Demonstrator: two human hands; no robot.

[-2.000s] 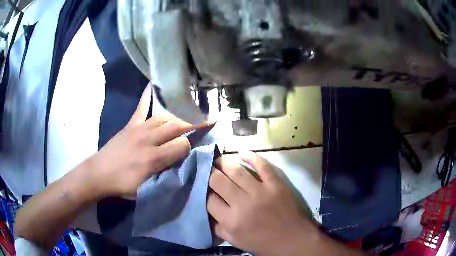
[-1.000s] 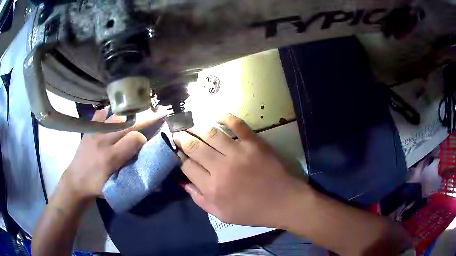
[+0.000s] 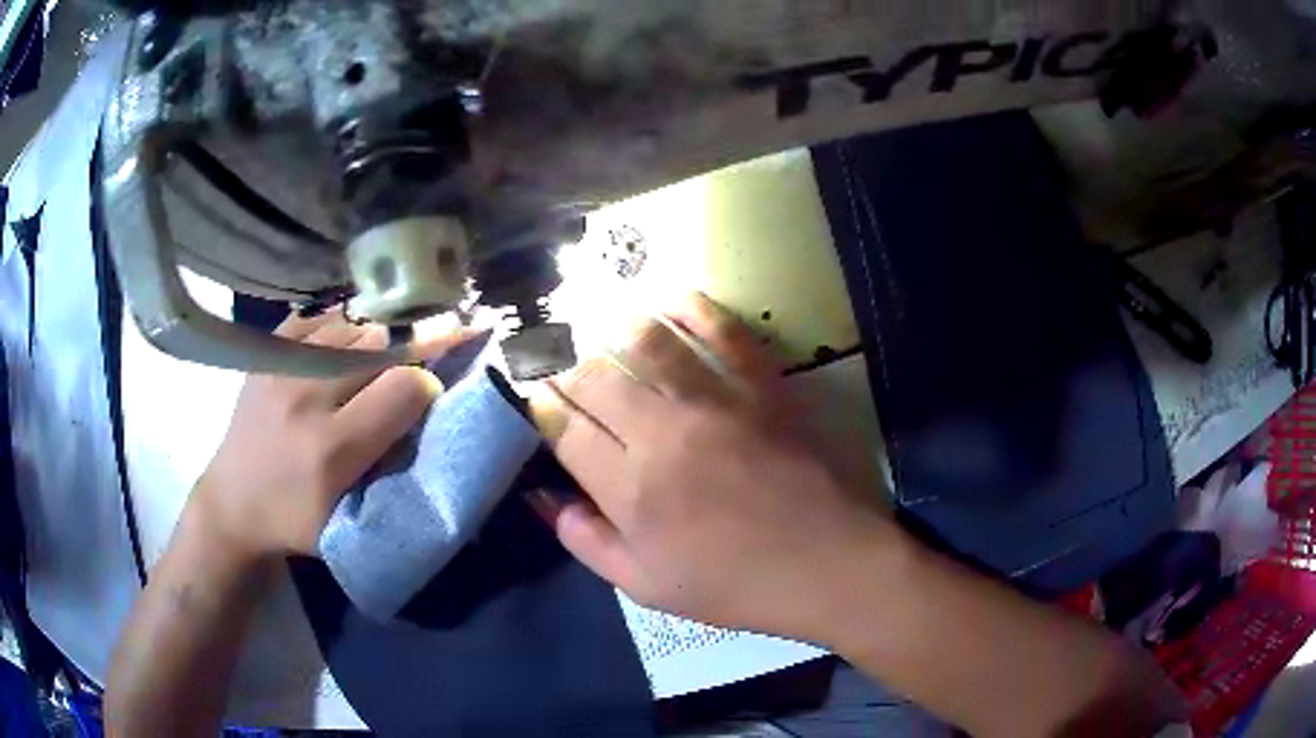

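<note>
A light blue-grey fabric piece (image 3: 433, 490) lies folded over a dark navy panel (image 3: 491, 649) just in front of the needle area. My left hand (image 3: 310, 440) holds the pale piece's left edge, its fingertips beside the needle area and partly behind the pale curved guard. My right hand (image 3: 707, 461) lies palm down on the work at the right of the pale piece, fingertips near the small metal part (image 3: 540, 350) under the bright lamp. The needle tip and seam are hidden by glare and fingers.
The sewing machine head (image 3: 621, 101) spans the top, with its curved guard (image 3: 159, 274) at left. A stitched navy piece (image 3: 996, 332) lies right of the yellowish plate (image 3: 765, 252). Black snips (image 3: 1166, 310) and a red basket (image 3: 1248, 642) are farther right.
Since two seconds ago, the view has shifted and the pale piece has been folded and turned under the machine. In the last second, my right fingers have shifted slightly; both hands stay on the work.
</note>
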